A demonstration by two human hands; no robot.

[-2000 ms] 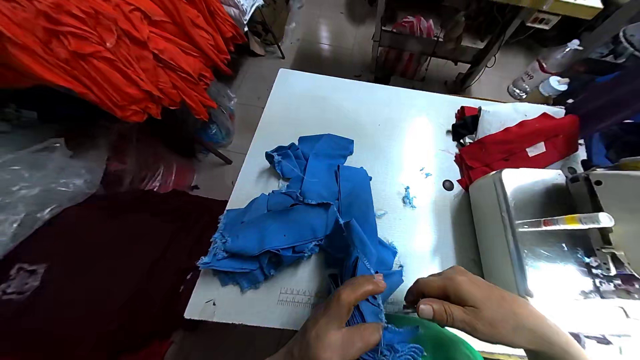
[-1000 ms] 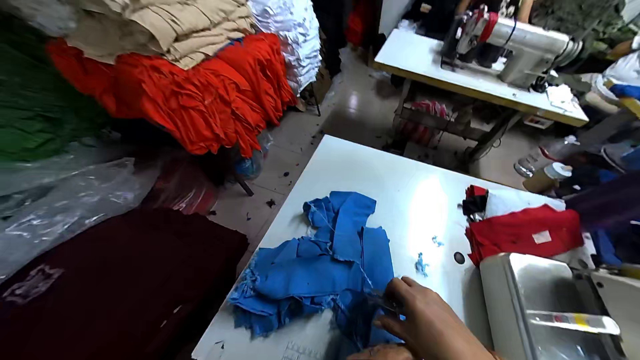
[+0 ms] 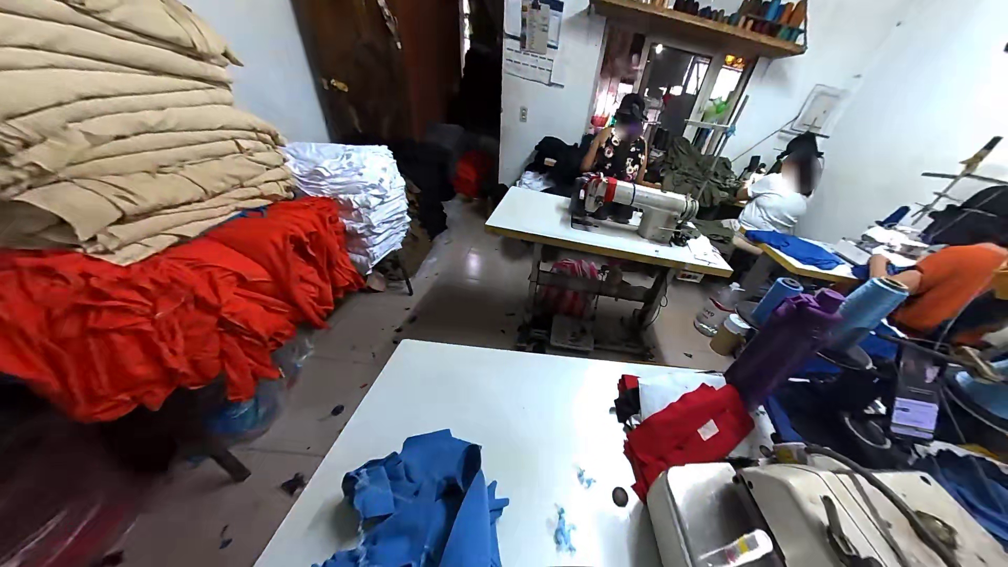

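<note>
Neither my left hand nor my right hand shows in the head view. Pieces of blue fabric with frayed edges [image 3: 429, 504] lie bunched on the white sewing table [image 3: 472, 386], cut off by the bottom edge of the view. Small blue thread scraps [image 3: 564, 529] lie to their right. Folded red fabric [image 3: 689, 431] with a pale tag rests farther back on the right. Beside it stands a sewing machine [image 3: 850, 504], nearest the lower right corner, and a purple thread cone [image 3: 787, 339] is behind it.
Stacked beige fabric [image 3: 142, 134], a heap of red fabric [image 3: 157, 291] and a white fabric stack [image 3: 354, 193] fill the left. Across the aisle stands another sewing machine [image 3: 630, 201] on its table [image 3: 535, 216]. Several people work at the back and right.
The view has swung up toward the room. Both hands, seen at the blue fabric two seconds ago, are out of view.
</note>
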